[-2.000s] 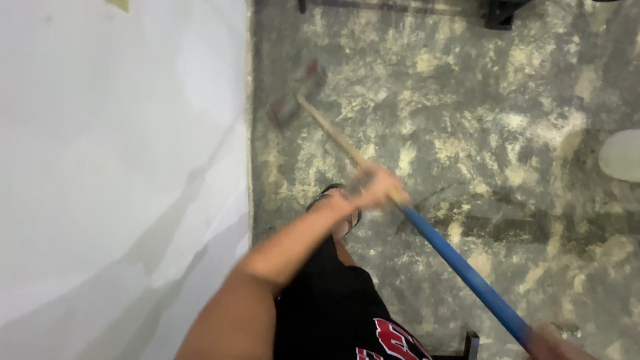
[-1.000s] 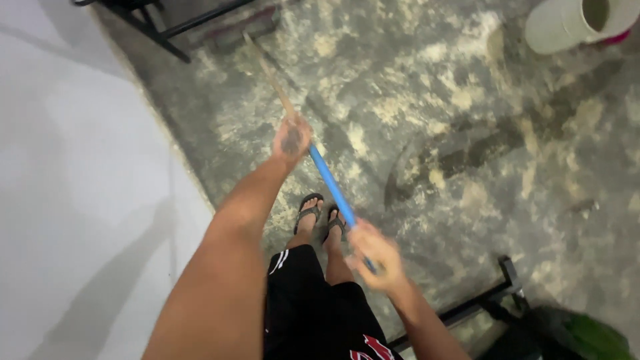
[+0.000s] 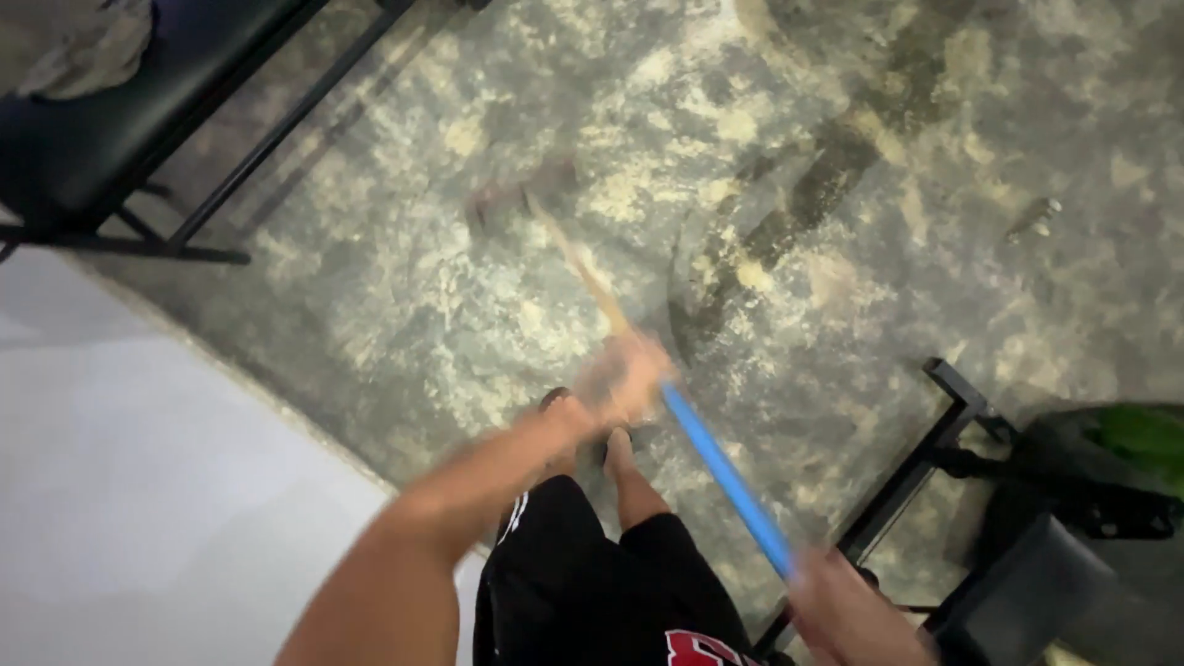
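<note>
A mop or similar floor tool has a long handle [image 3: 726, 476], blue on its near part and wood-coloured toward the head. Its blurred reddish-brown head [image 3: 523, 190] lies on the mottled grey floor, above my feet in the view. My left hand [image 3: 629, 375] is closed round the handle about midway, where the blue meets the bare part. Lower right, my right hand [image 3: 828, 583] grips the blue end. Both hands are blurred by motion.
A black padded bench [image 3: 102, 120] with a metal frame and a grey cloth stands upper left. A white wall [image 3: 185, 472] borders the floor at lower left. At lower right are a black metal frame [image 3: 897, 490] and a green item [image 3: 1142, 444]. Dark wet-looking streaks [image 3: 805, 203] mark the floor.
The view has turned and shifted; the white bucket seen at upper right one second ago is out of view. The tool's head was beside the black frame's legs and is now on open floor.
</note>
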